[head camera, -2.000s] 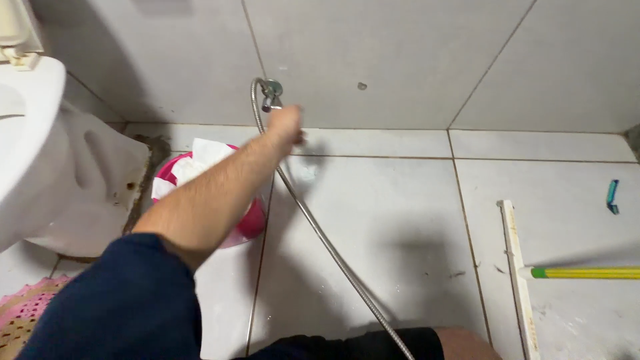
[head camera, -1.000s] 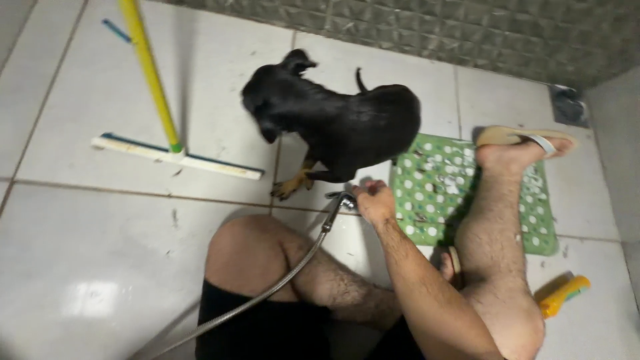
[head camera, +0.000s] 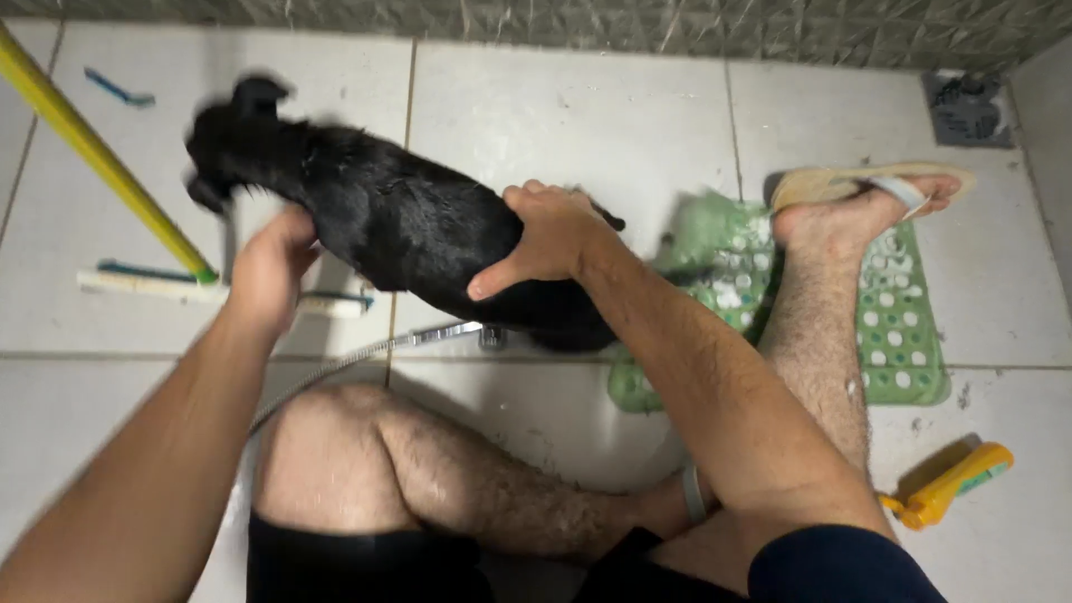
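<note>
A wet black dog stands on the white floor tiles, its head at the upper left and its tail at the right. My right hand lies spread over its back near the hindquarters, thumb apart from the fingers. By the dog's chest is my left hand, blurred, its fingertips partly hidden, so its grip cannot be made out. Below the dog's belly a chrome hand shower rests on the floor, partly hidden by the dog. Its metal hose runs down behind my left forearm and knee.
A green dotted bath mat with suds lies under my sandalled foot. A yellow-orange bottle is at the lower right, a floor drain at the upper right. At left are a squeegee with yellow handle and a small teal razor-like object.
My right hand has left the hand shower and is now on the dog's back. My left hand has come into view at the dog's chest. The view swung from the wall tap to the dog.
</note>
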